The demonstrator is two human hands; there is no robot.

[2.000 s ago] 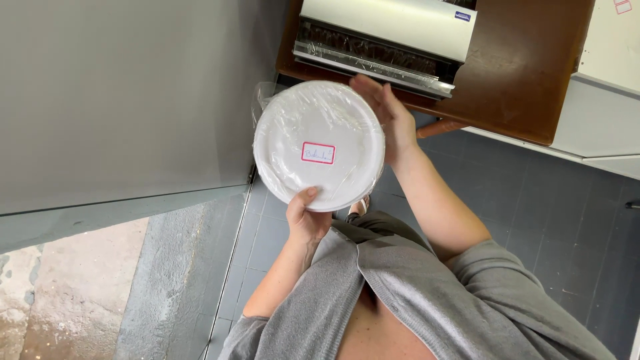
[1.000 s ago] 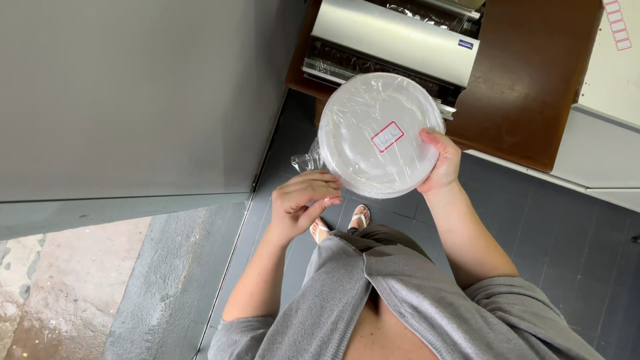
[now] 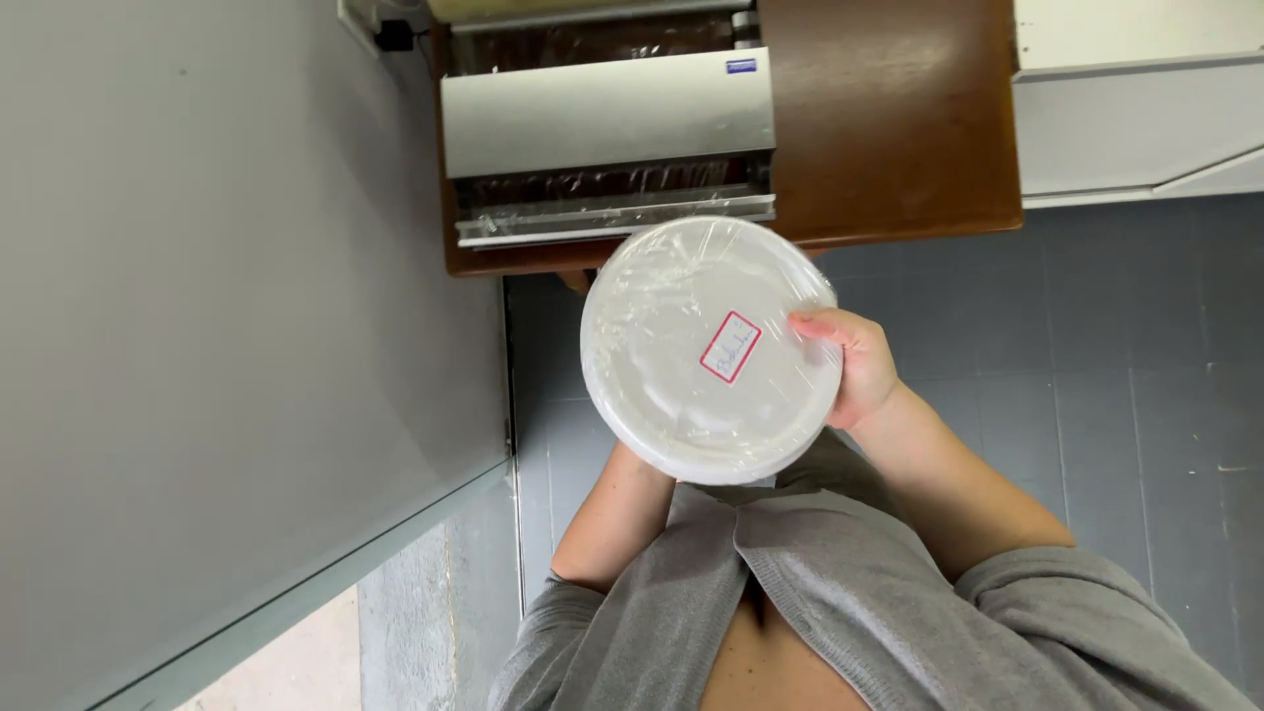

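Observation:
A round white lid or plate (image 3: 681, 395), wrapped in clear plastic film, is held in front of my body below the table edge. A small red-bordered label (image 3: 731, 348) with handwriting lies near its middle. My right hand (image 3: 851, 363) grips the right rim, its thumb on top of the film. Behind the round piece my left hand is hidden; only the forearm comes out below it, so its grasp cannot be seen. Just beyond the far rim stands a film wrapping dispenser (image 3: 607, 114) with a metal cover.
The dispenser stands on a brown wooden table (image 3: 899, 118). A grey panel (image 3: 247, 247) fills the left side. At the upper right is a white cabinet or counter (image 3: 1136, 128). Grey tiled floor (image 3: 987, 326) shows below the table.
Two seconds ago my left hand held the near rim; a second ago my right hand gripped the right rim and my left was beside the film's loose edge. Now my left hand is beneath the round piece.

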